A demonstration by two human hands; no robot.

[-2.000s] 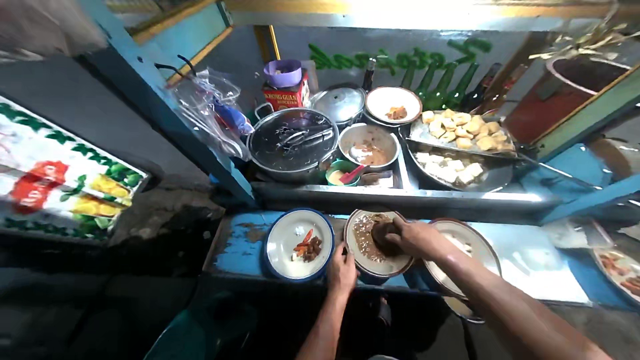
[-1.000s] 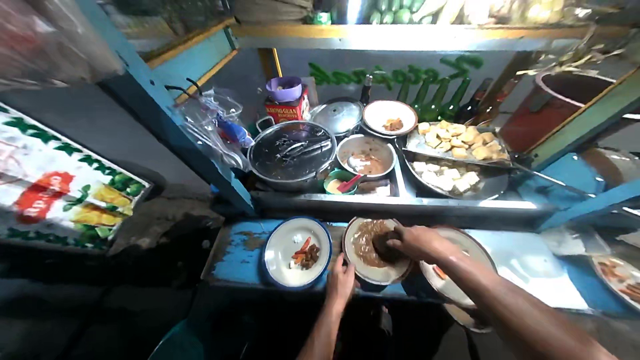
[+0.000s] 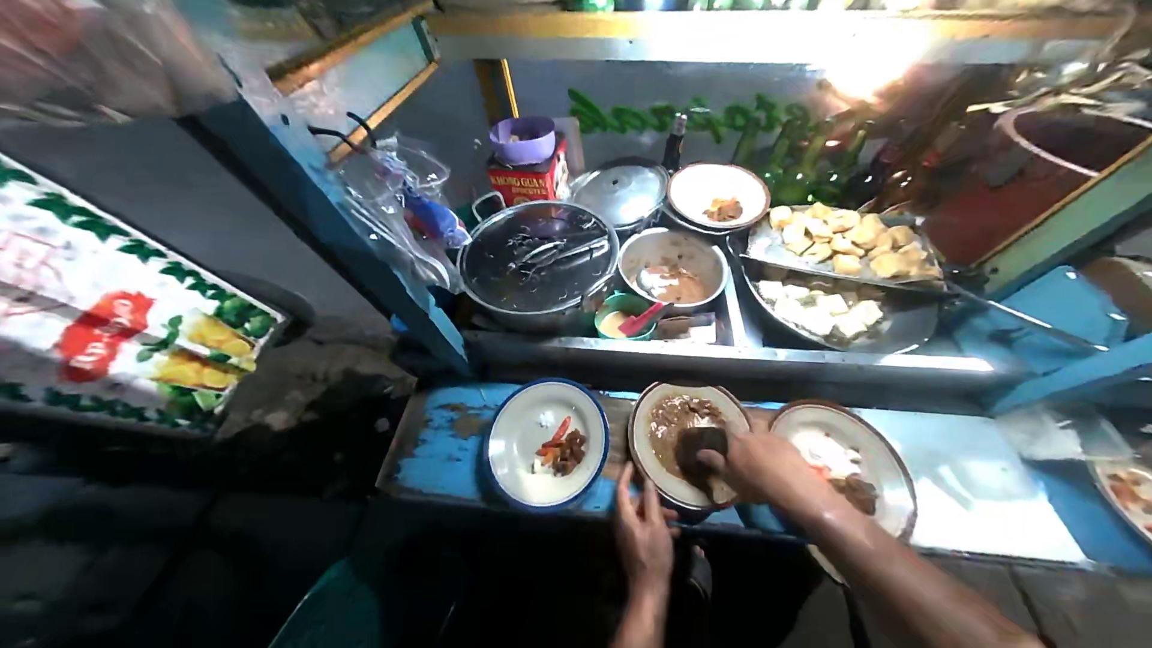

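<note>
My right hand (image 3: 742,463) grips a dark pestle (image 3: 700,450), its end in brown sauce (image 3: 679,418) on the middle plate (image 3: 641,423). My left hand (image 3: 646,522) touches that plate's lower left rim, its fingers apart. To the left lies a blue-rimmed plate (image 3: 513,468) holding red chili, a brown ingredient (image 3: 569,453) and small white pieces. On the right, partly behind my right forearm, a brown-rimmed plate (image 3: 886,441) carries white and red pieces and a dark brown ingredient.
Behind the shelf stand a large lidded pot (image 3: 540,256), a metal bowl (image 3: 673,270), a green cup (image 3: 621,319) with a red handle in it, a tray of fried tofu pieces (image 3: 850,238) and a pan with white cubes (image 3: 823,310). Glass bottles (image 3: 792,166) line the back. A blue post (image 3: 396,261) rises at left.
The pestle in my right hand has shifted toward the lower part of the middle plate. My left hand remains by its rim.
</note>
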